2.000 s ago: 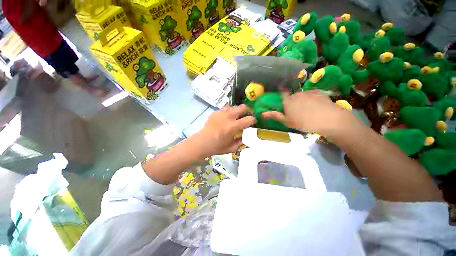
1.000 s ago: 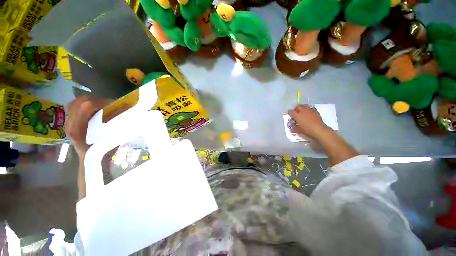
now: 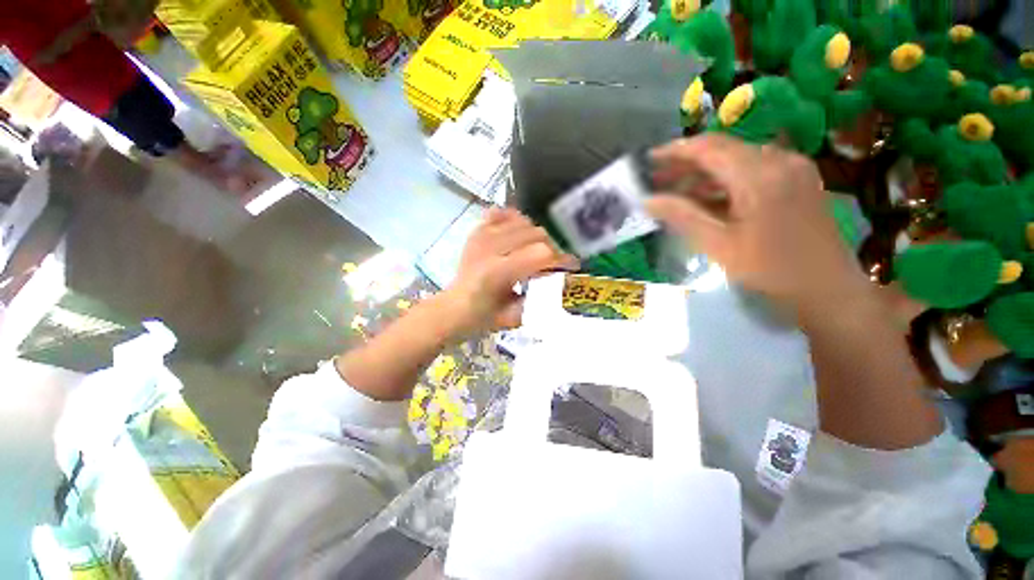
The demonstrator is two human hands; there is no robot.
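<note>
An open gable box (image 3: 607, 96) stands in front of me, its grey inner flap raised at the far side and its white handle panels (image 3: 601, 397) folded out towards me. Green plush (image 3: 621, 261) shows inside it. My left hand (image 3: 499, 266) grips the box's left edge. My right hand (image 3: 737, 210), slightly blurred, holds a small white card (image 3: 603, 210) with a dark cartoon print over the box opening. Another such card (image 3: 782, 454) lies on the table near my right sleeve.
Plush plant toys (image 3: 947, 272) mass at the right. Closed yellow boxes (image 3: 278, 102) and flat blanks (image 3: 459, 57) are at the upper left. Paper scraps (image 3: 442, 408) lie below the table edge. A person in red (image 3: 74, 62) is at the far left.
My right hand has moved from the table surface to over the box, now lifting a card. The view has swung left, back to the finished boxes. My left hand stays on the box.
</note>
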